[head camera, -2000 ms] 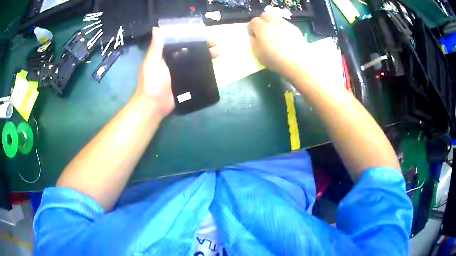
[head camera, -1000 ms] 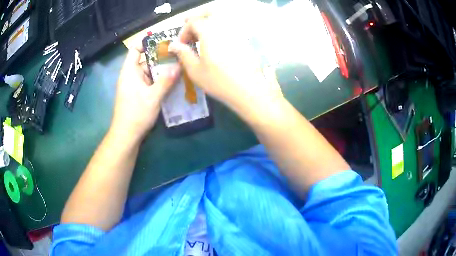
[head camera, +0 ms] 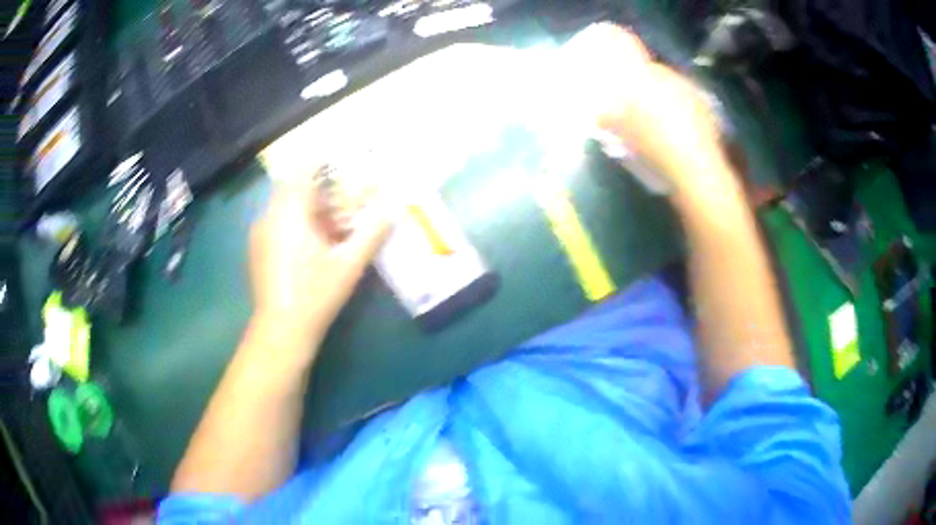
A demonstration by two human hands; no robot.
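The frame is blurred. My left hand [head camera: 308,251] holds an opened smartphone body [head camera: 429,256] by its upper end, open side up, above the green mat. The silver-white battery area and an orange ribbon show; the phone's upper end is hidden by my fingers and glare. My right hand [head camera: 652,113] is at the right over the bright white paper [head camera: 462,113], away from the phone. Its fingers are washed out by light; something pale shows beside them, too blurred to name.
Black trays [head camera: 205,113] line the back left. Loose dark parts and pale strips [head camera: 133,215] lie left. Green rings [head camera: 80,412] and a yellow note [head camera: 68,333] are at the far left. A yellow strip [head camera: 577,244] lies on the mat. A side bench [head camera: 857,308] is right.
The phone was first turned black side up, then open side up with my right hand on its upper end. Now my right hand has moved away to the right. My left hand still holds the phone.
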